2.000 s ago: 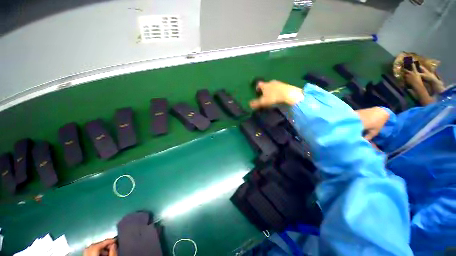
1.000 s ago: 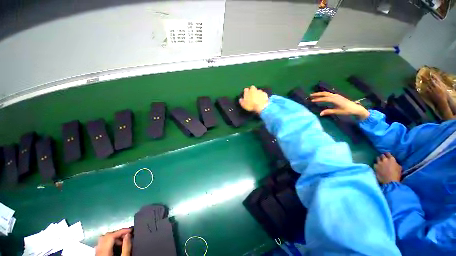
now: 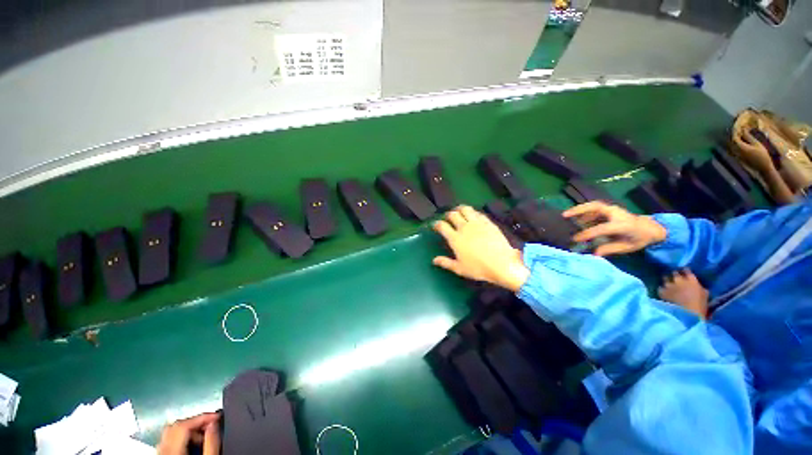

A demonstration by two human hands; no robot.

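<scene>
My left hand (image 3: pixel 189 435), cut off by the bottom edge, has its fingers at the left edge of a flat black piece (image 3: pixel 259 422) with a tabbed top and holds it. My right hand (image 3: pixel 481 249) is over the upper left side of a heap of black box pieces (image 3: pixel 503 369), palm down with fingers apart; nothing is seen held in it. Part of the heap is hidden under my right hand and sleeve. A row of black box pieces (image 3: pixel 317 208) with small gold marks lies on the green belt (image 3: pixel 267 182).
Another person in blue sits at the right, with one hand (image 3: pixel 616 227) over black pieces and another (image 3: pixel 686 291) lower. More hands show at the far right. White cards (image 3: pixel 89 430) lie at lower left. Pale rings (image 3: pixel 239 323) lie on the green bench (image 3: pixel 374 302).
The belt pieces have moved left. My right hand has gone from the belt pieces down to the near side, over the heap. My left hand still holds the flat piece. The view has shifted.
</scene>
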